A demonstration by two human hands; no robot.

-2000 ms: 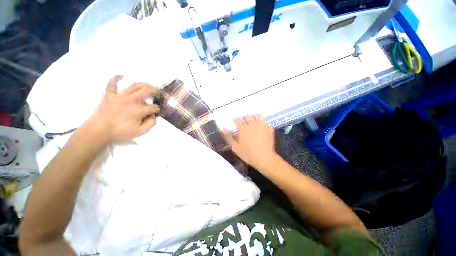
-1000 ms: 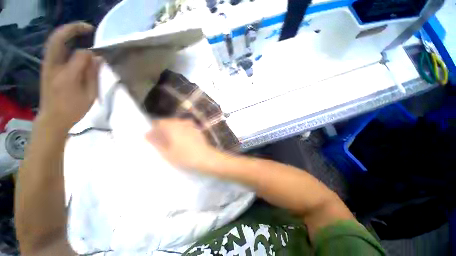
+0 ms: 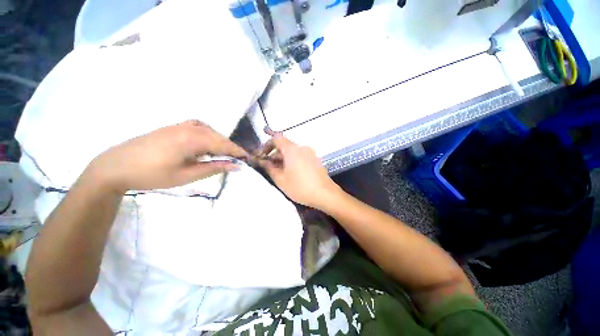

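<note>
The white padded lining [image 3: 217,243] lies over the table's left side and my lap, with thin dark seam lines. A narrow dark strip of the plaid shell fabric [image 3: 247,136] shows between the white layers, left of the sewing bed. My left hand [image 3: 177,154] pinches the seam edge from the left. My right hand [image 3: 296,169] pinches the same edge from the right, fingertips almost touching the left ones. The presser foot and needle area [image 3: 284,62] is above and beyond my hands. The white cloth reaches close to it.
The white sewing machine [image 3: 421,29] spans the top. Green and yellow handled scissors [image 3: 558,60] lie at the table's right end. A measuring tape [image 3: 421,131] runs along the front edge. A blue crate [image 3: 454,187] with black cloth [image 3: 520,203] stands below right.
My left hand has come down from the upper left, where it held the cloth raised. My right hand has moved up to meet it. The white layer now covers most of the plaid.
</note>
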